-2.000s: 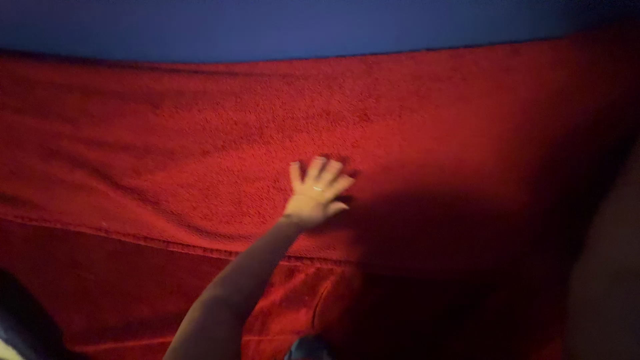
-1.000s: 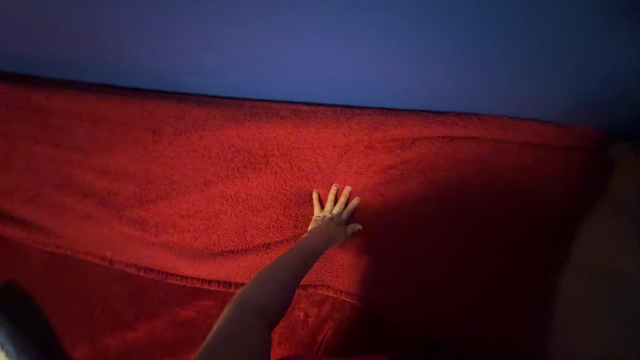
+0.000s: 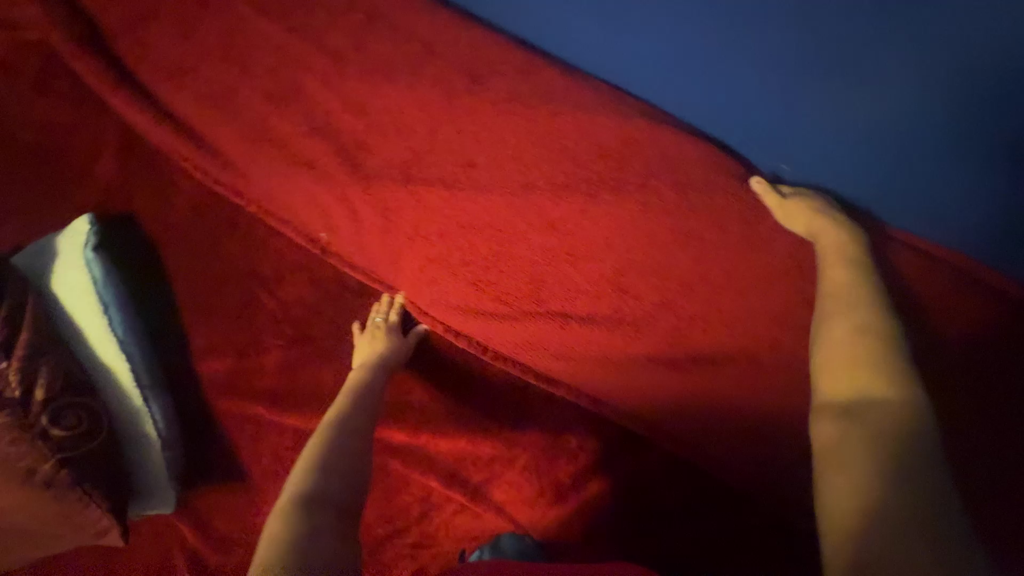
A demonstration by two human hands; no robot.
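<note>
A plush red blanket lies in a wide band from upper left to lower right, its hemmed lower edge resting over more red fabric. My left hand, with a ring on one finger, touches that hem with its fingertips, fingers slightly apart. On the right, my right hand reaches the blanket's far edge beside the blue surface. Its thumb shows on the red side, while its other fingers are hidden past the edge, so whether they grip the blanket cannot be told.
A blue surface borders the blanket at the upper right. At the left stand cushions, one pale and one dark with a spiral pattern. A small dark object shows at the bottom edge. Deep shadow covers the lower right.
My left hand has moved from the middle of the blanket to its lower hem. My right hand has come into view at the far edge. The view has turned, and the cushions now show.
</note>
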